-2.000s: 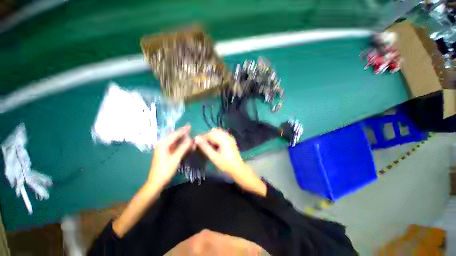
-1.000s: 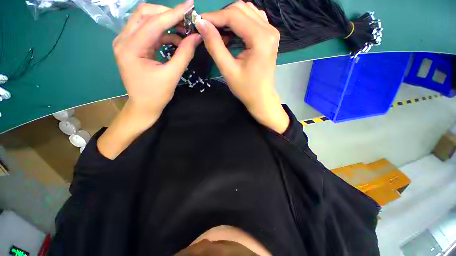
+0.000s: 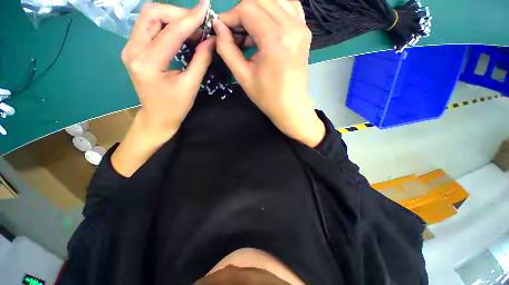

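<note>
My left hand (image 3: 164, 64) and my right hand (image 3: 267, 61) meet at the top centre. Between their fingertips is a small silvery module (image 3: 209, 22), partly hidden by the fingers. My left thumb and index finger pinch it. My right thumb and index fingertips touch its right side; whether they pinch a lead there is too small to tell. Black leads with tiny white tips (image 3: 219, 89) lie below and between the hands at the bench edge. A thick bundle of black wires (image 3: 349, 21) lies to the right, with a yellow band (image 3: 395, 19) near its white-tipped end.
A clear plastic bag (image 3: 106, 14) lies at the upper left of the green bench (image 3: 89, 78). Loose thin black wires and white strips (image 3: 5, 103) are at far left. Below the bench are a carton (image 3: 50, 167) with white round housings (image 3: 85, 141), a blue bin (image 3: 402, 86) and orange-brown cartons (image 3: 427, 195).
The view has tilted down since two seconds ago, so the parts box is out of view. Over the last second both hands stay together at the module, with small finger shifts.
</note>
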